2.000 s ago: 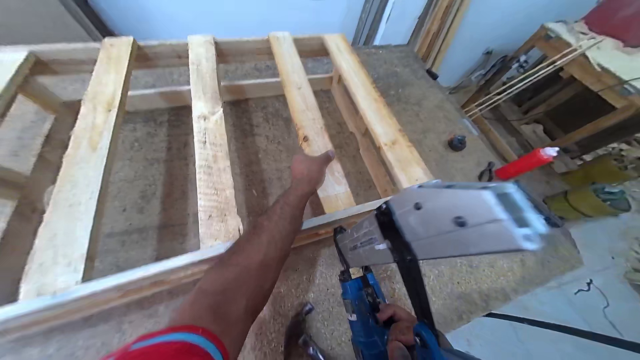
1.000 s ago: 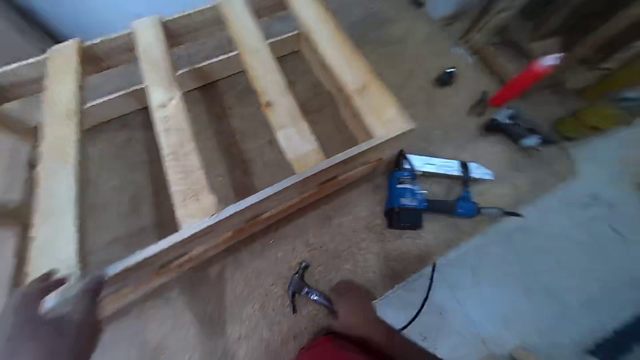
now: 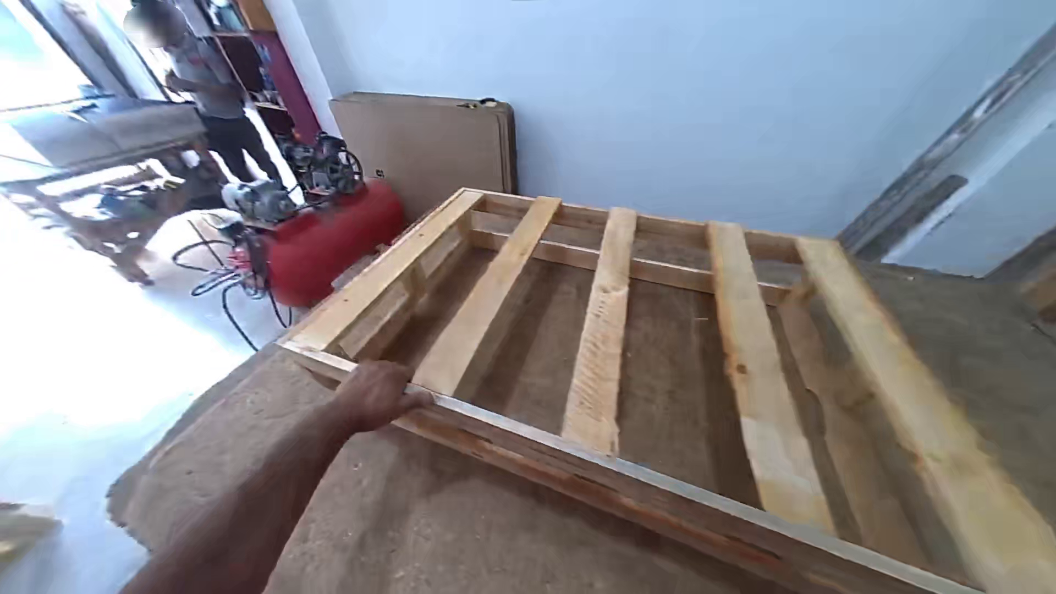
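Note:
A slatted wooden frame (image 3: 693,487) lies on the work surface, with several pale wooden slats (image 3: 610,330) across it between its long rails. My left hand (image 3: 379,396) grips the near rail towards its left end, close to the end of the second slat, fingers over the top edge. My right hand is out of view. Neither the claw hammer nor the blue pneumatic stapler is visible now.
A red air compressor (image 3: 330,239) with black hoses stands on the floor at the left. Brown boards (image 3: 421,144) lean against the wall behind the frame. A person (image 3: 219,91) stands at the back left, near a workbench (image 3: 107,136).
The view has swung left. Two seconds ago my right hand held the stapler; one second ago that tool lay on the surface and my right hand was by the hammer. My left hand has left the slat for the rail.

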